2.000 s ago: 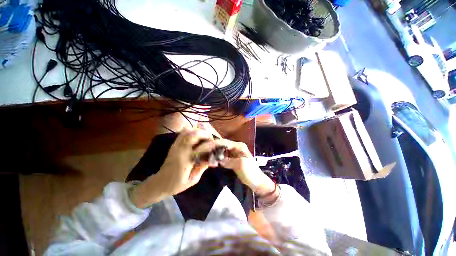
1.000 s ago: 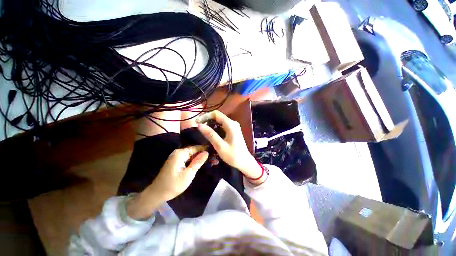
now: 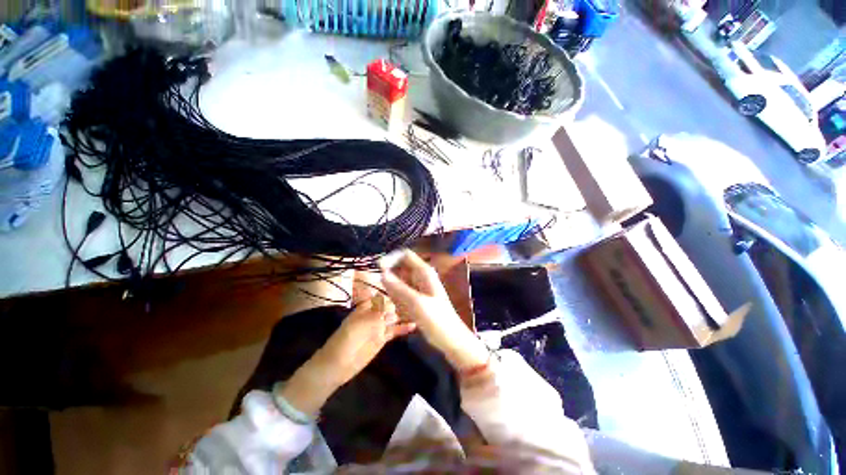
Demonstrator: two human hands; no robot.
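Note:
A large hank of black cable (image 3: 325, 158) lies looped across the white table, its plugs (image 3: 96, 223) fanned out at the left end. My left hand (image 3: 360, 336) is over my dark-clothed lap, fingers bent and close to my right hand. My right hand (image 3: 417, 292) is just above it, thumb and fingertips together near the table edge. Thin cable strands run from the hank down toward my fingers. Whatever lies between the fingertips is too small and blurred to make out, so I cannot tell what either hand holds.
A round grey-green basket (image 3: 445, 91) holds black pieces. Beside it stand a red and white carton (image 3: 386, 91) and loose black strips (image 3: 429, 144). Blue-white packets (image 3: 23, 139) lie far left. An open carton (image 3: 649, 288) is at right, and a bin of dark pieces (image 3: 552, 366) is beside my right leg.
The view has tilted up, showing more of the table and basket. My hands came apart from their clasp around a small dark bundle, and are now close together again, nearer the table edge.

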